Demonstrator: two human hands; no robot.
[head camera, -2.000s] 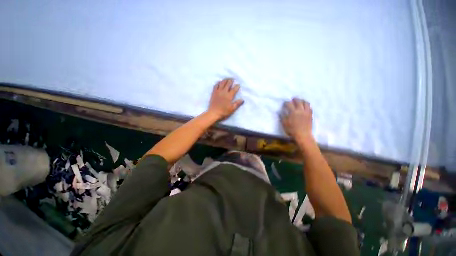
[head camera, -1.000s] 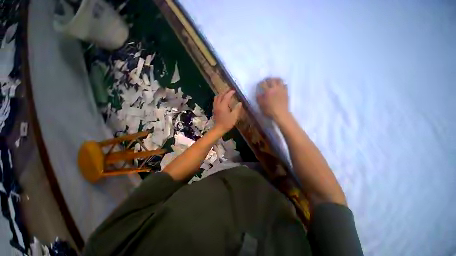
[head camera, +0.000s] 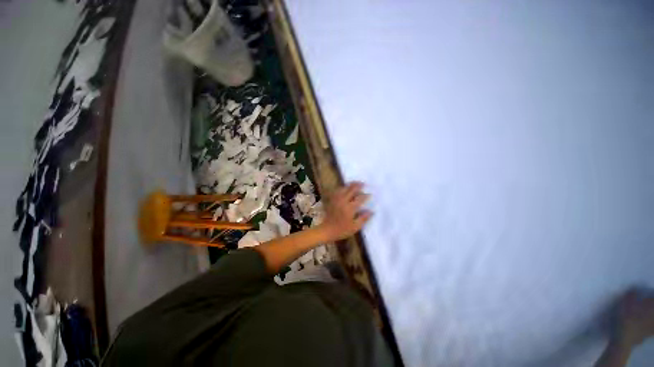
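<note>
The pale-blue fabric ply (head camera: 487, 143) lies flat over the table, with faint ripples near my left hand and below it. My left hand (head camera: 347, 212) rests on the table edge with its fingertips at the fabric edge, fingers a little apart; whether it pinches the cloth cannot be told. My right hand (head camera: 637, 315) is blurred at the lower right, over or on the fabric, partly cut off by the picture's edge. Its fingers are not clear.
A pale wooden stick (head camera: 308, 100) lies along the table edge. An orange-yellow stool (head camera: 155, 217) stands at the left. A white bucket (head camera: 219, 46) is at the upper left. White and dark scraps (head camera: 247, 154) cover the green floor. Another long table (head camera: 147, 129) runs at the left.
My view has turned left, away from the rail. My right hand has moved from near the fabric edge far out to the right. My left hand has moved from the cloth to the table edge.
</note>
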